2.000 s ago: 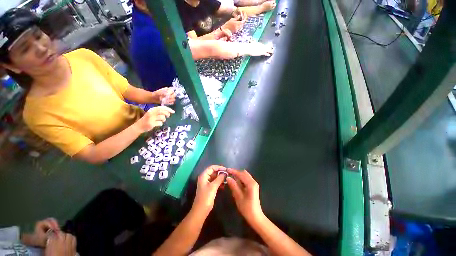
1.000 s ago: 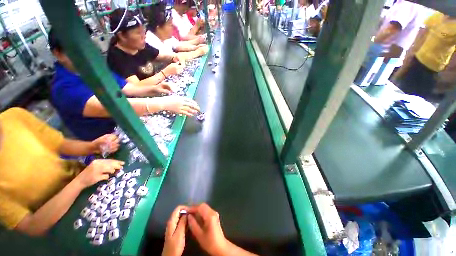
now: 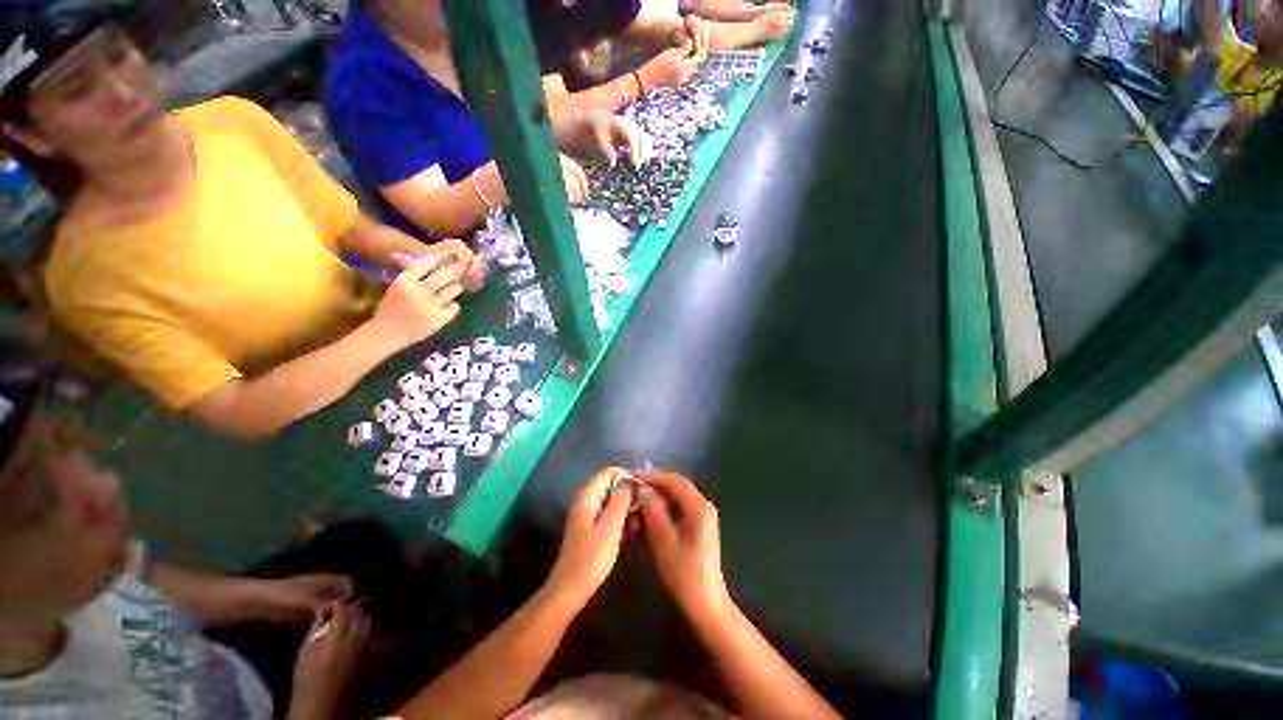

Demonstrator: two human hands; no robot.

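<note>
My left hand [image 3: 594, 532] and my right hand [image 3: 684, 532] meet at the fingertips above the near part of the dark belt [image 3: 809, 422]. Between them they hold a small white unit [image 3: 629, 480], mostly covered by the fingers; its details are too small to tell. One part-finished unit [image 3: 725, 229] lies farther up the belt, and several more small units [image 3: 805, 73] lie near its far end.
White housings [image 3: 448, 408] lie on the green side table to the left, with a clear, shiny heap [image 3: 598, 253] beside the slanting green post [image 3: 528, 183]. Seated people work along the left. A green frame rail [image 3: 968, 352] and curved post [image 3: 1126, 366] stand right.
The view has swung back down and left from the hall to the belt. A unit now shows alone on the mid belt. My hands stay together on the small unit.
</note>
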